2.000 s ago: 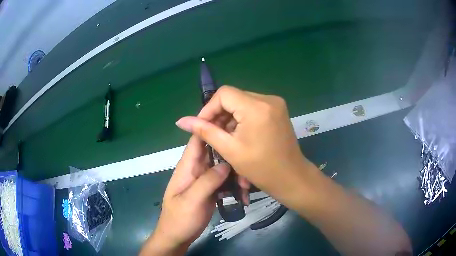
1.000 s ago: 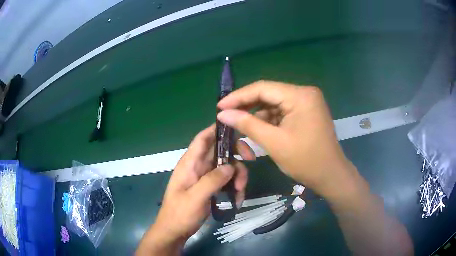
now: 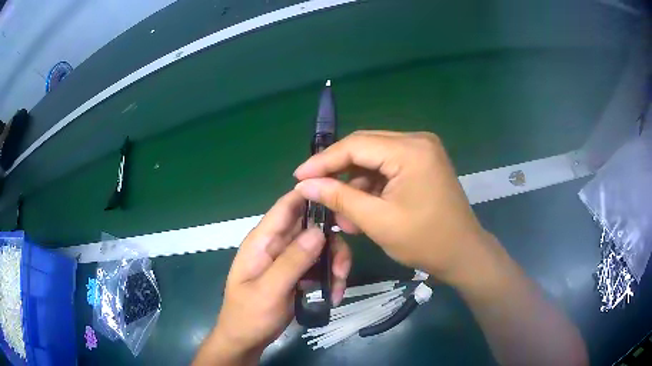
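A black pen housing [image 3: 325,118] points away from me, its pale tip at the top and its wide hooked rear at the bottom. Its open middle shows bright components. My left hand [image 3: 268,275] is shut around the lower half, with the thumb on top. My right hand [image 3: 393,189] is over the middle of the housing. Its thumb and index fingertips are close together at the housing's left edge. Whether they pinch a small part is hidden.
White sticks [image 3: 357,314] and a dark curved handle [image 3: 389,319] lie below the hands. A bag of black parts [image 3: 132,297] and a blue bin [image 3: 53,300] are at left, white pins [image 3: 613,275] at right. Another pen unit [image 3: 120,175] lies on the green belt [image 3: 214,157].
The pen housing has moved right since the first frame and stays in my left hand. My right fingers have shifted from over the housing to its left edge. The belt unit has moved left.
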